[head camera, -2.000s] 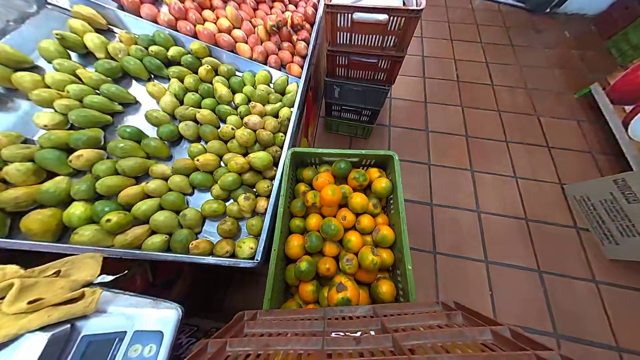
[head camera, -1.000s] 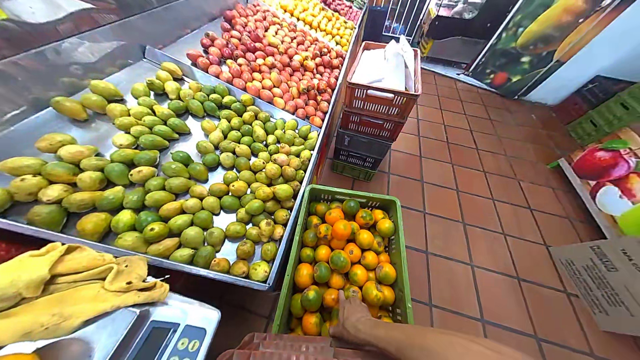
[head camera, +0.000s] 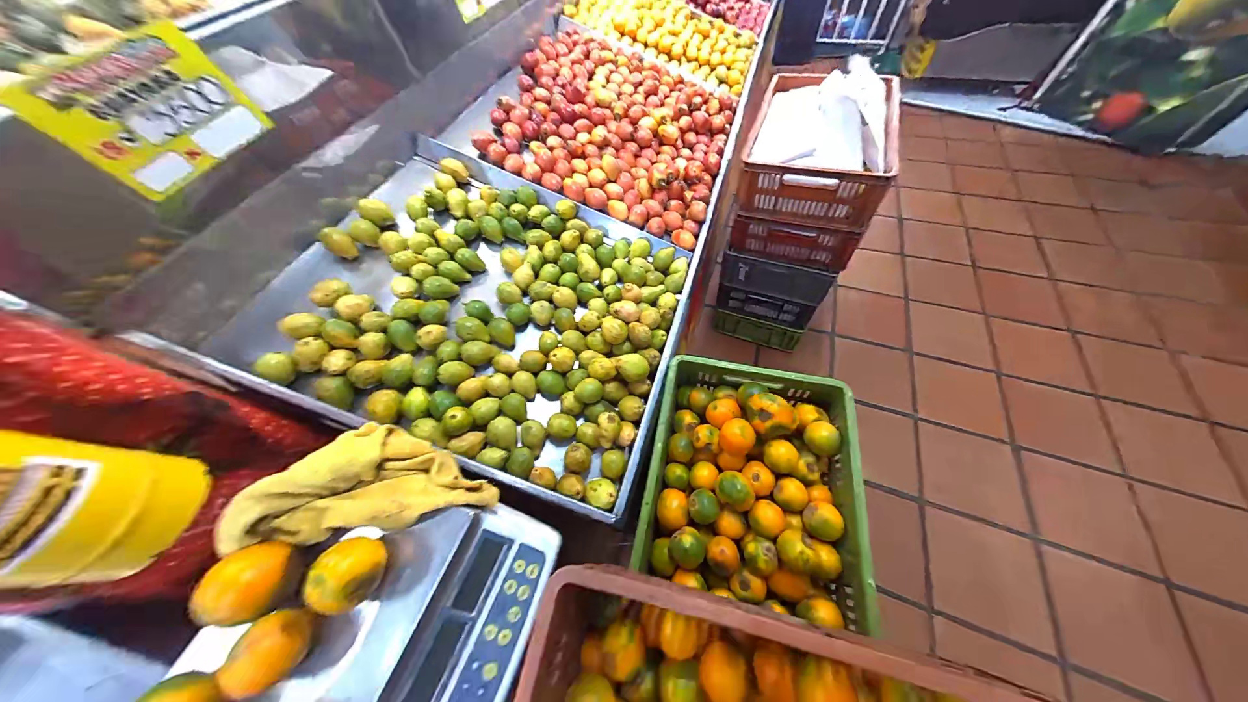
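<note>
Neither of my hands shows in the head view at this moment. A green plastic crate (head camera: 861, 507) full of orange and green citrus fruits (head camera: 765, 517) stands on the floor at centre right. Nearer, a reddish-brown plastic crate (head camera: 780, 624) holds orange-green fruits (head camera: 723, 670), possibly papayas. To its left is a digital scale (head camera: 502, 595) with several similar orange fruits (head camera: 266, 651) on its steel pan. A yellow cloth (head camera: 361, 487) lies crumpled at the scale's back edge.
A metal display tray (head camera: 283, 312) of green-yellow fruits lies behind the scale, with red-orange fruits (head camera: 614, 136) beyond. Stacked crates (head camera: 795, 244) topped by white bags (head camera: 829, 112) stand by the tiled floor (head camera: 985, 390). A yellow price sign (head camera: 141, 107) hangs upper left.
One second ago a hand reached into the green crate's citrus; it is out of view now. The view has swung left, showing more of the scale and its fruits.
</note>
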